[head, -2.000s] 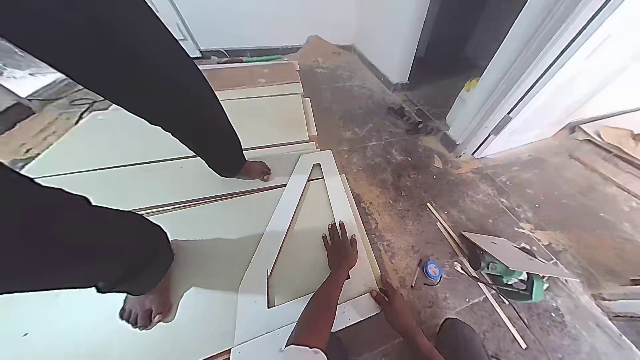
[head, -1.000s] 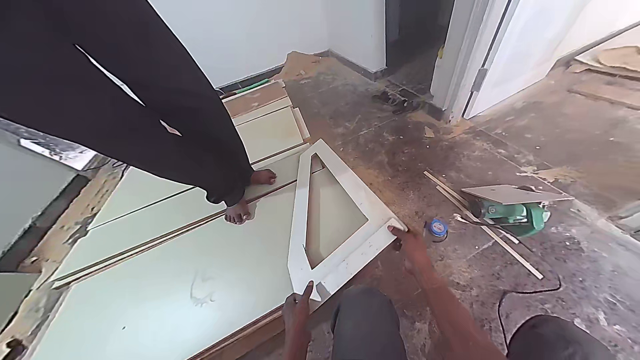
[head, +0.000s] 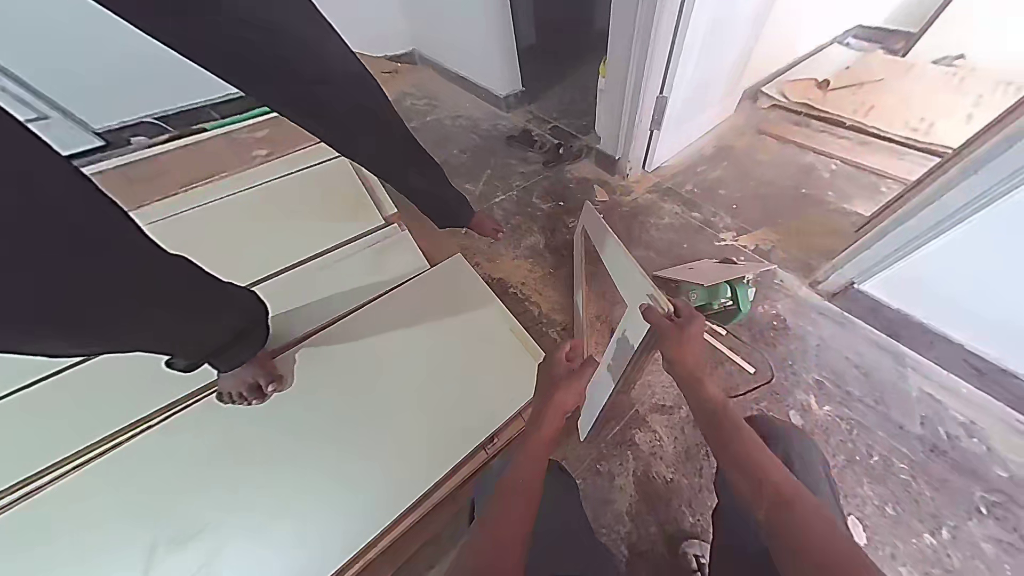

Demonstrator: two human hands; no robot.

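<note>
Both my hands hold a white triangular board frame (head: 632, 340) tilted up on edge over the floor, just right of the stacked panels. My left hand (head: 564, 380) grips its near left side. My right hand (head: 678, 332) has its right edge between thumb and fingers. Large pale panels (head: 384, 384) lie stacked at the left, apart from the frame. Beyond my right hand, a green power tool (head: 720, 300) with a flat board plate (head: 712, 270) on top rests on the floor.
Another person in dark trousers (head: 320, 88) stands astride, one bare foot (head: 252, 380) on the panels and one (head: 486, 226) on the floor. A thin wood strip (head: 730, 352) and a black cable (head: 768, 372) lie near the tool. A white door (head: 704, 72) stands beyond.
The frame lay flat on the panels at first; my hands have lifted it and moved it right, off the panels, turning it on edge. The other person's one foot has moved onto the floor.
</note>
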